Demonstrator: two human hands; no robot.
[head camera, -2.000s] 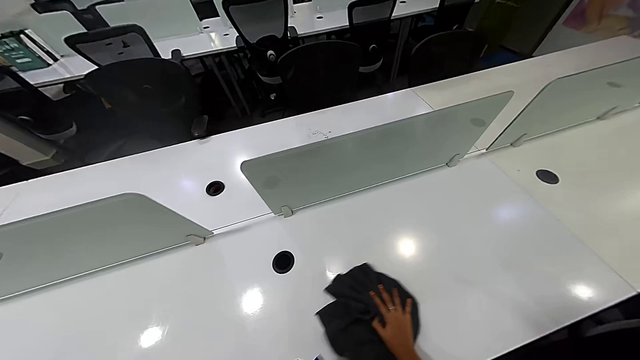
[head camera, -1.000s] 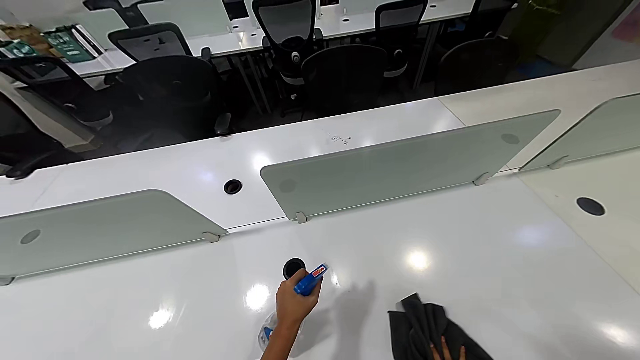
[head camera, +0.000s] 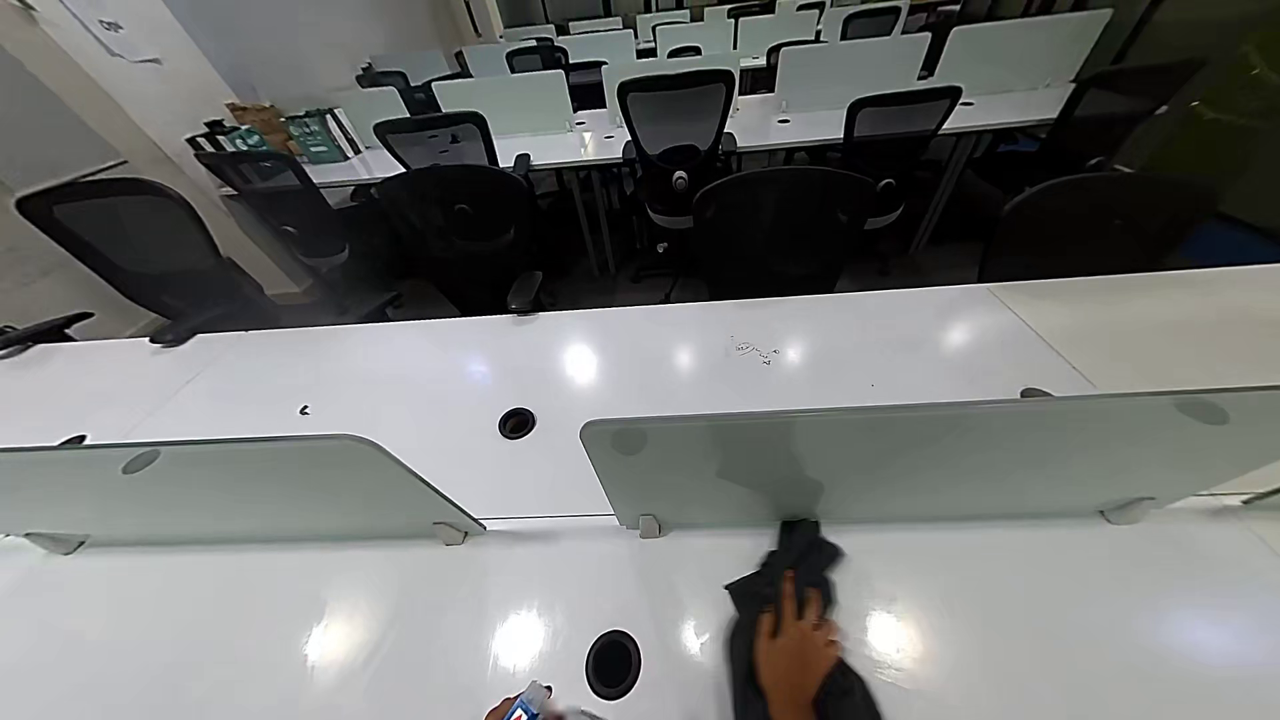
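My right hand presses a dark cloth on the glossy white desk, its fingers spread over the fabric. The cloth's far end touches the foot of a frosted glass divider. At the bottom edge, left of the cloth, a small part of my left hand shows at a clear bottle with a blue and white label. Most of that hand and of the bottle lies out of frame. A round black cable grommet sits between the two hands.
A second frosted divider stands to the left, with a metal clamp at its foot. Beyond the dividers, the facing desk has another grommet and dark marks. Black mesh office chairs stand behind it.
The cloth and my right hand have moved forward to the divider's foot. My left hand, which held up a blue-topped bottle one second ago, is now mostly below the frame. The view has tilted up.
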